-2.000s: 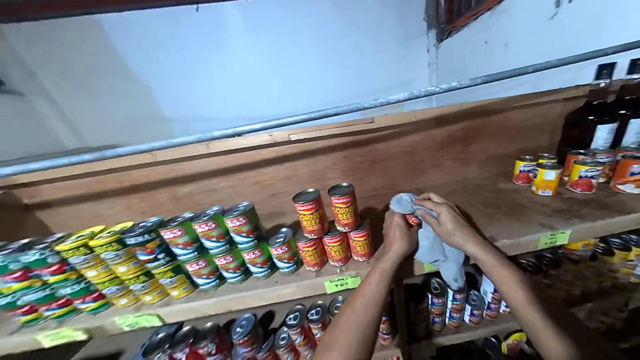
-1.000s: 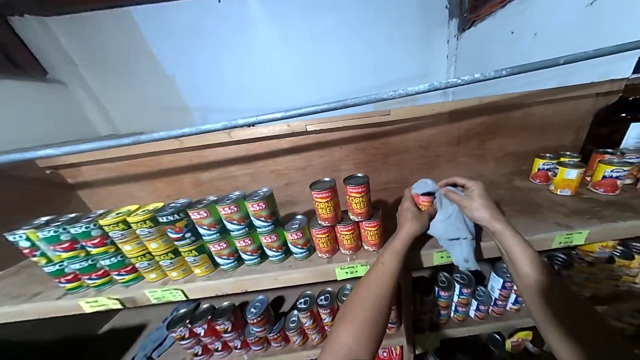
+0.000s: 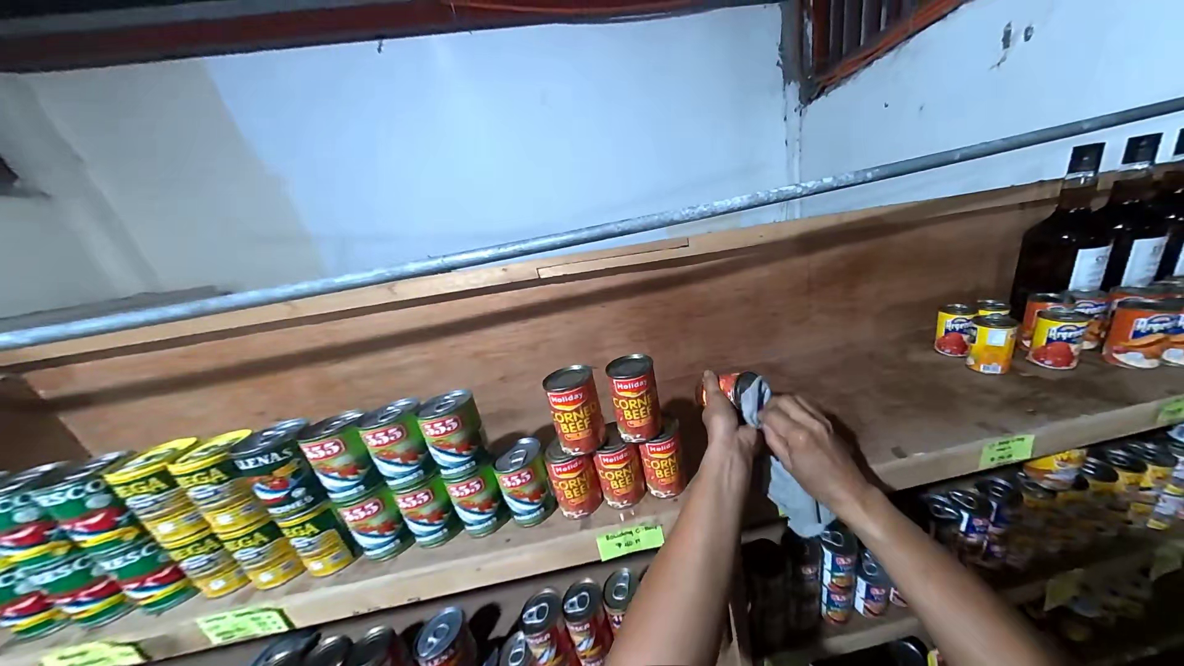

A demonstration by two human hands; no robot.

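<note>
My left hand (image 3: 724, 421) holds a red tin can (image 3: 726, 387) tilted on its side, above the upper wooden shelf. A grey cloth (image 3: 791, 495) is pinched in my right hand (image 3: 807, 442); part of it lies against the can's end and the rest hangs down past the shelf edge. Left of my hands, red corned beef cans (image 3: 619, 474) stand in a row, with two more cans (image 3: 631, 398) stacked on top. The fingertips of both hands are partly hidden.
Green-labelled cans (image 3: 430, 509), yellow cans (image 3: 264, 550) and green-and-red cans (image 3: 148, 573) stand stacked to the left. At the right are Argentina cans (image 3: 1057, 340) and dark bottles (image 3: 1064, 240). A metal pipe (image 3: 592, 231) crosses above the shelf (image 3: 934, 453). More cans (image 3: 837, 573) fill the lower shelf.
The can in my left hand has turned from roughly upright to lying sideways. My right hand has moved in closer to it, with the cloth now at its end.
</note>
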